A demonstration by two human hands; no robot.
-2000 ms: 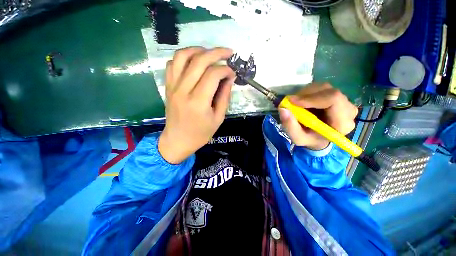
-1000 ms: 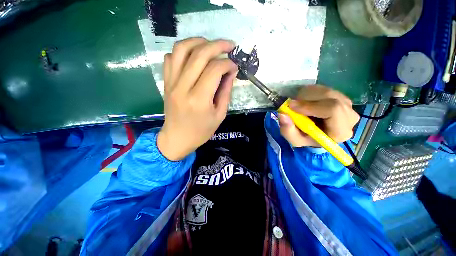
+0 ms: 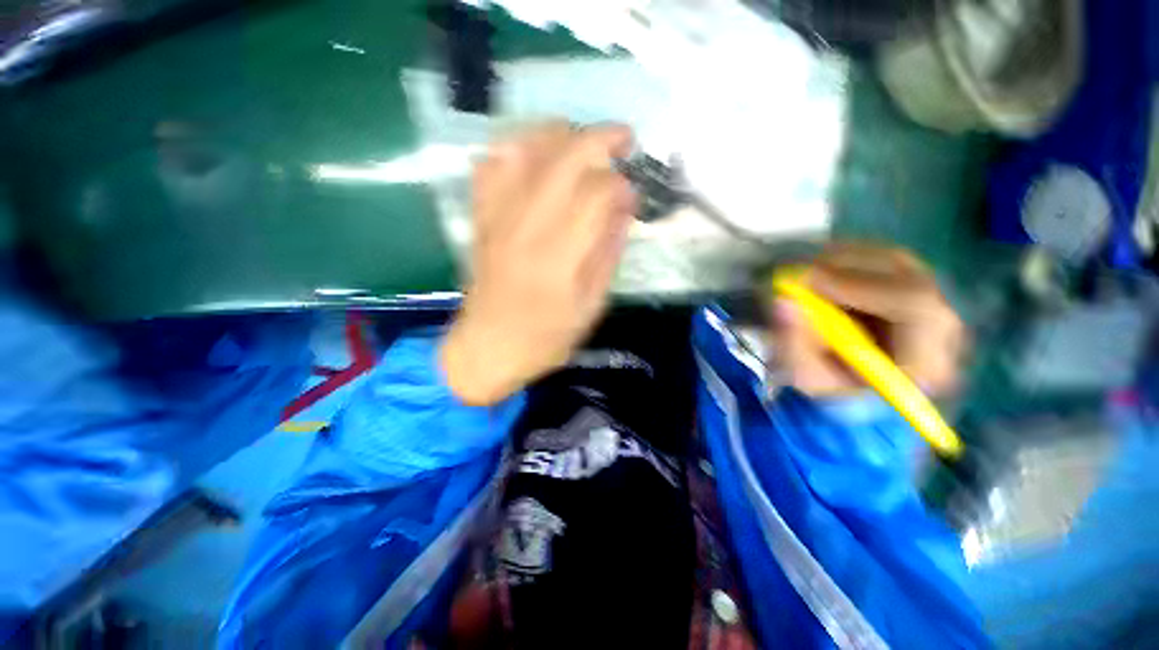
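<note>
The frame is blurred by motion. My left hand holds the edge of a small round black circuit board above the white sheet. What lies under its fingertips is hidden. My right hand is shut on the yellow handle of the soldering iron. The iron's thin shaft points up and left toward the board. The blur hides whether its tip touches the board.
A dark strip lies at the sheet's upper left on the green mat. A pale round tub and a blue box with a round knob stand at upper right. Blurred trays are at lower right. Blue fabric shows at left.
The view has shifted and blurred. The right hand and iron have moved a little away from the left hand, to the right. The left hand still holds the board.
</note>
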